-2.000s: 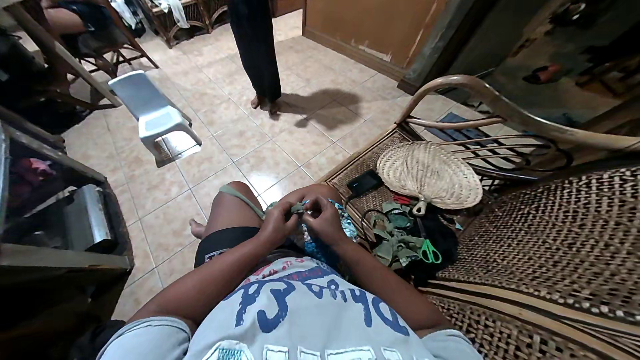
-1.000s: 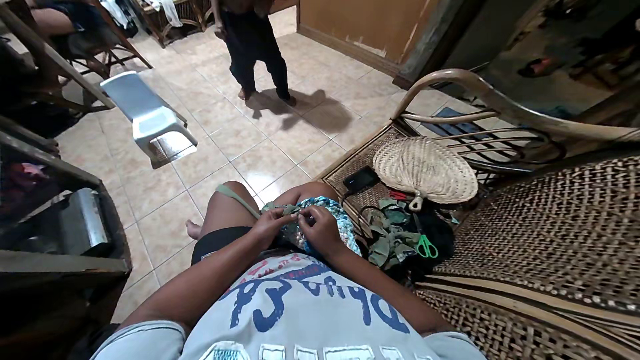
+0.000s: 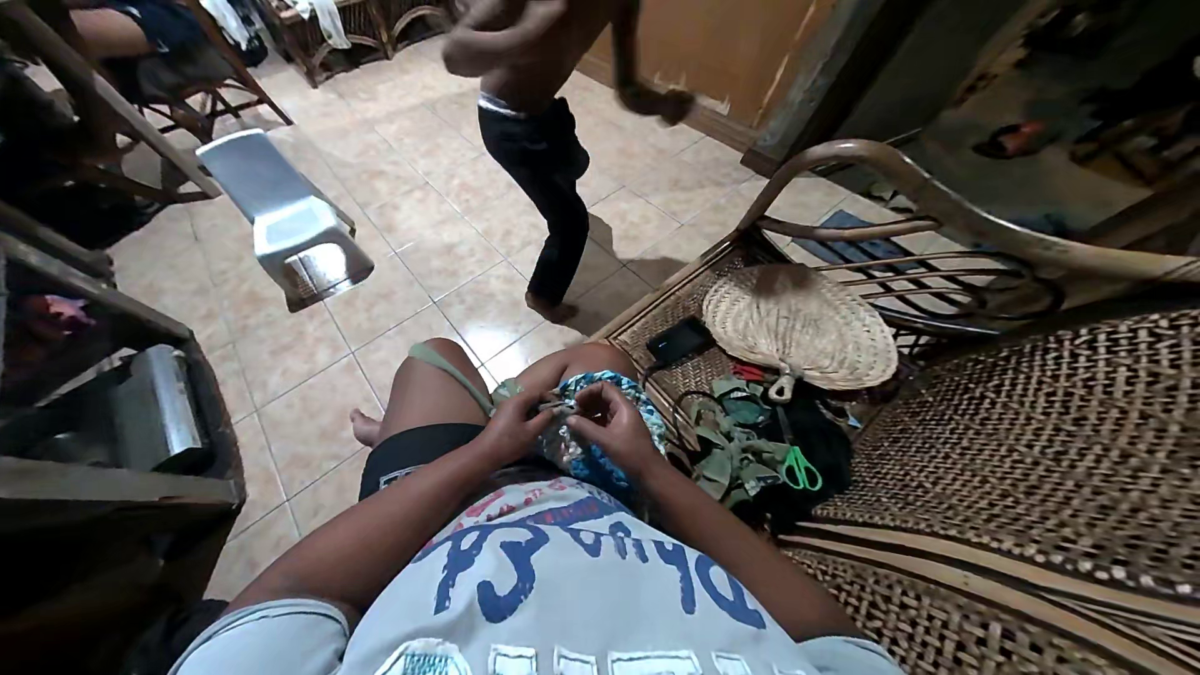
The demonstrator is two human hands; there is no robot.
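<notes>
Over my lap, my left hand pinches a green fabric strip, which trails across my thigh. Close beside it, my right hand has bent fingers near the strip's end; whether they grip it is hard to tell. Under both hands lies a blue, white and teal crocheted or braided piece. Right of my lap, on the woven bench, are a heap of green fabric scraps and green-handled scissors.
The rattan bench also holds a woven fan and a black phone-like device. A white plastic stool or chair stands on the tiles. Another person is ahead; dark shelving is at left.
The other person has moved across the tiled floor, and more of their body shows. My hands stay over my lap, and their fingers have shifted slightly apart.
</notes>
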